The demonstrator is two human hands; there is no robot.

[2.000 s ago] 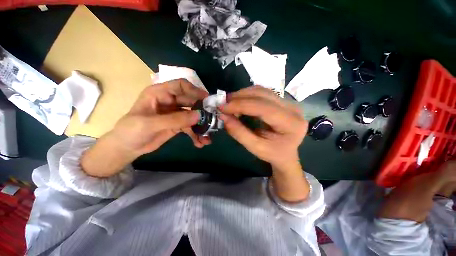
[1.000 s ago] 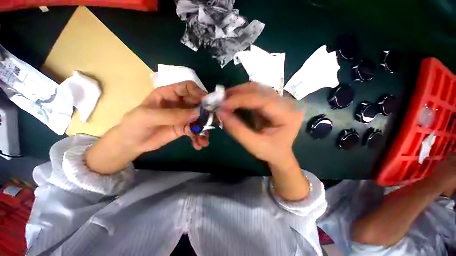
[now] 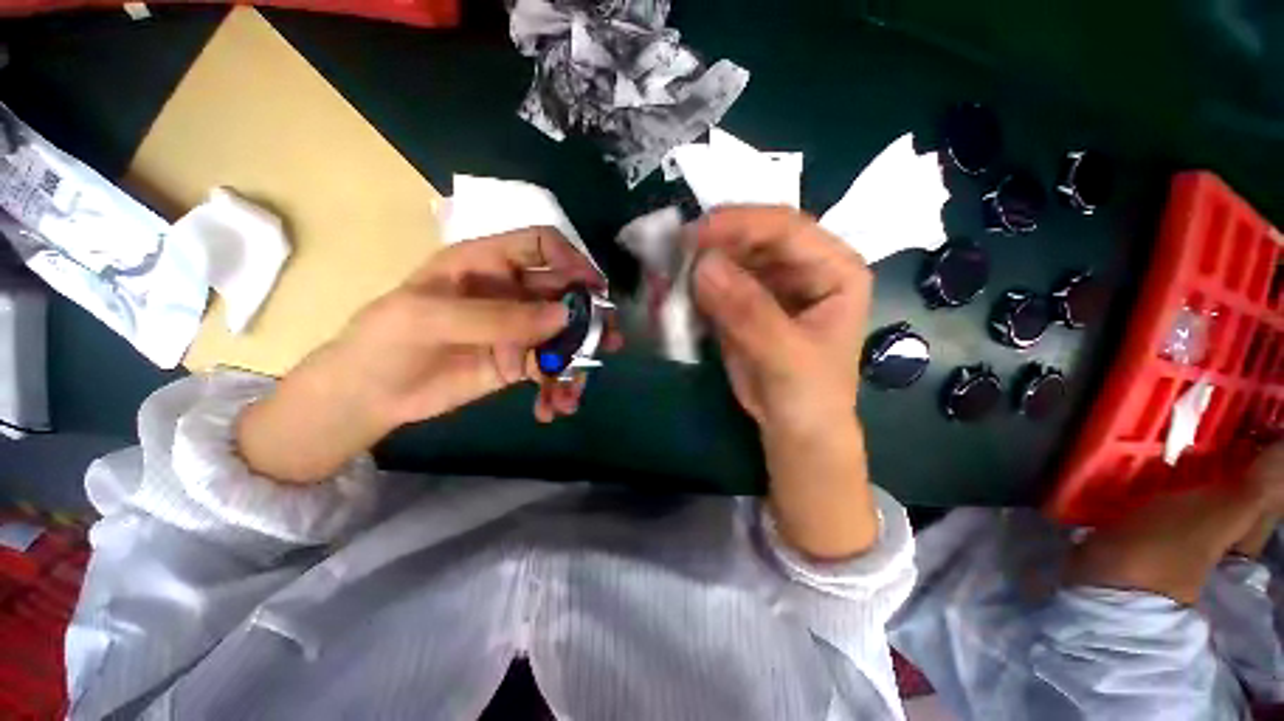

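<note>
My left hand (image 3: 458, 327) holds a watch head (image 3: 568, 335) at its fingertips, left of the picture's centre. The watch head is a dark disc with a shiny metal rim and lugs and a blue spot at its lower edge. My right hand (image 3: 789, 303) pinches a small whitish wipe (image 3: 673, 289), which is blurred. The wipe is just right of the watch head, with a gap between them. Several black glossy watch heads (image 3: 955, 273) lie on the dark green bench to the right of my right hand.
A crumpled grey-white heap (image 3: 613, 71) lies at top centre, with flat white wipes (image 3: 894, 197) below it. A tan sheet (image 3: 331, 183), white wad (image 3: 240, 254) and long white packet (image 3: 99, 240) are left. A red tray (image 3: 1176, 352) and another person's arm (image 3: 1169, 542) are right.
My right hand has moved the wipe away from the watch head, to the right. My left hand still holds the watch head. The other person's arm at the right has shifted.
</note>
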